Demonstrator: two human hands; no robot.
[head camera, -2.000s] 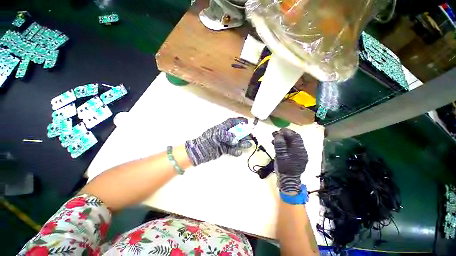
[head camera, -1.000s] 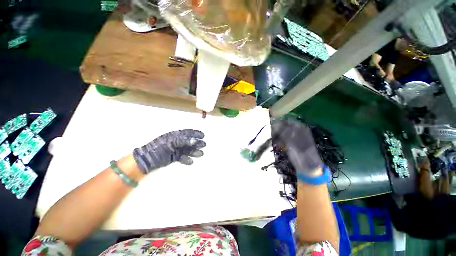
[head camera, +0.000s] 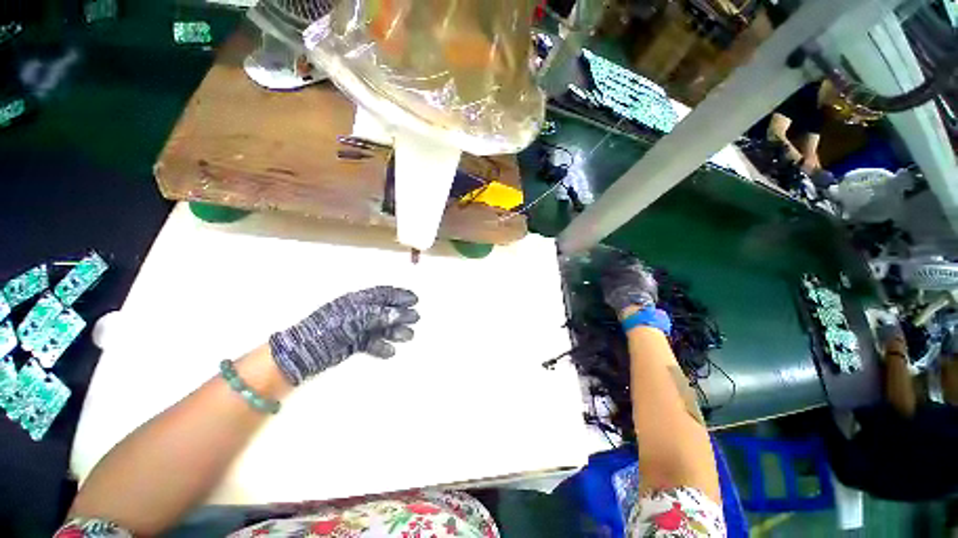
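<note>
My left hand (head camera: 352, 328), in a striped grey-black knitted glove, is over the white board (head camera: 441, 399) with its fingers a little curled and nothing in it. My right hand (head camera: 628, 286), gloved, is at the far side of the tangled black cable pile (head camera: 688, 334), to the right of the white board. Its fingertips are hard to see, so I cannot tell whether it holds anything. The white tapered nozzle (head camera: 425, 189) points down above the white board, beyond my left hand.
A brown wooden platform (head camera: 263, 147) stands behind the board. Circuit boards (head camera: 47, 328) lie on the black mat at left, more (head camera: 832, 324) on the green surface at right. A slanted grey post (head camera: 683, 137) rises at right. Other people's hands and arms show at far right.
The small board and cable that my right hand carried over the white board are no longer seen there. My right hand has moved away to the far side of the cable pile. My left hand is much the same.
</note>
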